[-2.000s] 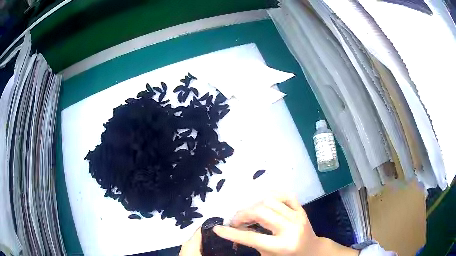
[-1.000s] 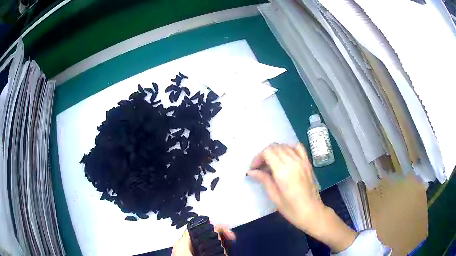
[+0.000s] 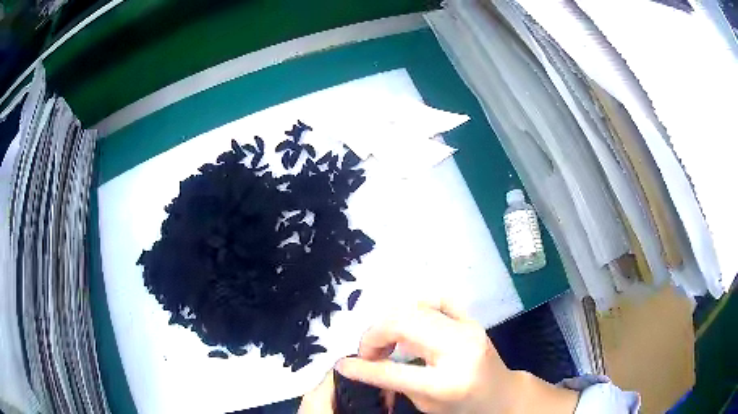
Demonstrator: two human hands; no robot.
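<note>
A big heap of small black crescent pieces [image 3: 243, 259] lies on the white work sheet [image 3: 437, 242]. My left hand [image 3: 320, 398], cut off by the bottom edge, is closed around a ribbed black strip [image 3: 356, 393]. My right hand [image 3: 437, 360] is over the strip, its thumb and fingertips at the strip's upper end. Whether a crescent piece is between those fingertips cannot be seen. The fingers of my left hand are mostly hidden.
A squeeze bottle [image 3: 524, 233] stands on the green mat [image 3: 477, 174] at right. White paper scraps [image 3: 433, 121] lie beyond the heap. Foam sheets [image 3: 558, 154] are stacked at right, more sheets [image 3: 53, 242] at left. Brown cardboard [image 3: 647, 348] is at lower right.
My right hand has moved from the sheet near the bottle down and left, back onto the black strip. The single crescent piece that lay apart at right two seconds ago is gone from there.
</note>
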